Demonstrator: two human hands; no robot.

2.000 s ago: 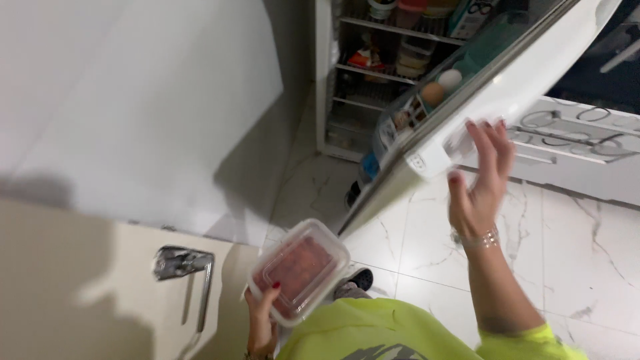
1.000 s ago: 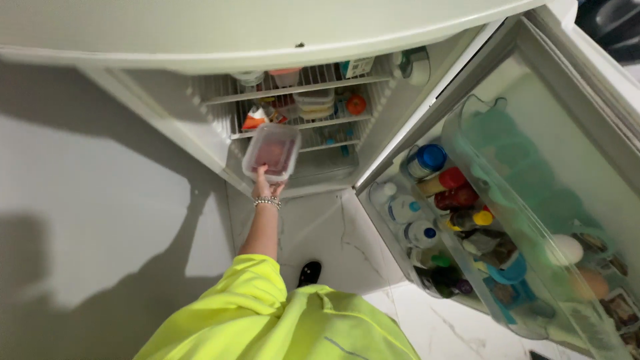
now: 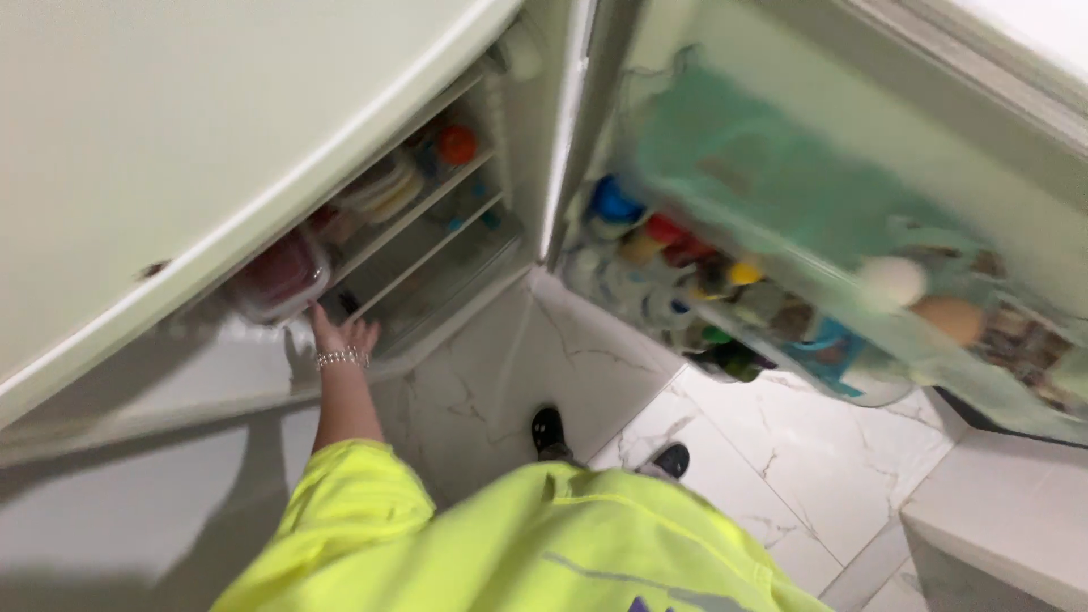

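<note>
A clear plastic food container with reddish contents (image 3: 285,274) stands on a shelf inside the fridge, at its left side. Just below it is my left hand (image 3: 344,337), fingers apart, with a beaded bracelet at the wrist. The thumb tip is at the container's lower edge; whether it touches is hard to tell. Stacked containers (image 3: 382,189) and an orange-red round item (image 3: 456,144) sit farther along the shelf. My right hand is out of view.
The open fridge door (image 3: 816,127) spans the right side, its bins holding bottles with a blue cap (image 3: 615,200), a white egg (image 3: 894,280) and a brown egg (image 3: 950,319). Wire shelves (image 3: 416,221) cross the fridge. My feet stand on marble-look floor tiles (image 3: 765,476).
The container, held in my left hand a second ago, now stands in the fridge and the fingers are off it. My right hand, at the door two seconds ago, is out of view.
</note>
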